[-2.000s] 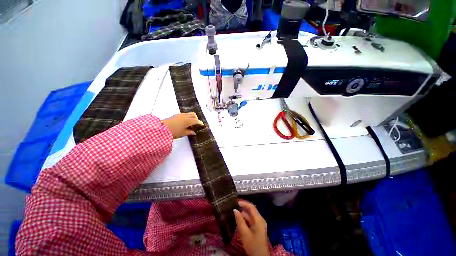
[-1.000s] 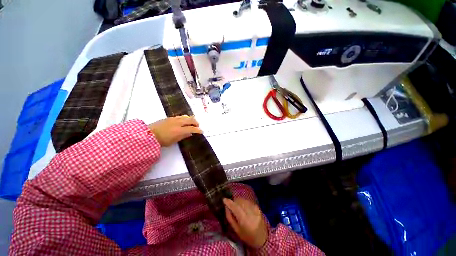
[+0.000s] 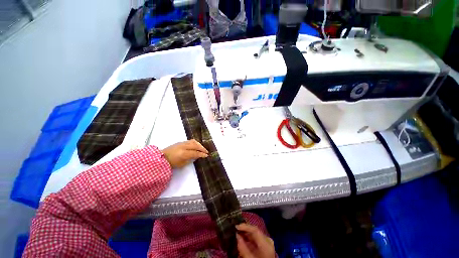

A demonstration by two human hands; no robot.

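A long dark plaid strip [image 3: 215,187] lies on the white table left of the needle and hangs over the front edge. My left hand [image 3: 186,152] pinches its left side midway. My right hand [image 3: 254,242] holds its lower part below the table edge, near the bottom of the picture. The presser foot and needle [image 3: 220,117] of the white sewing machine [image 3: 251,75] are to the right of the strip, with no cloth under them.
A plaid panel stack [image 3: 115,118] lies at the left, beside a white strip [image 3: 151,113]. Scissors with red and yellow handles [image 3: 298,133] lie right of the needle. A measuring tape [image 3: 297,191] runs along the front edge. Blue bins [image 3: 48,146] stand at the left.
The camera view has shifted, so the whole scene sits differently. Both hands remain on the strip, and my left hand's fingers now pinch it at the edge instead of lying flatter across it.
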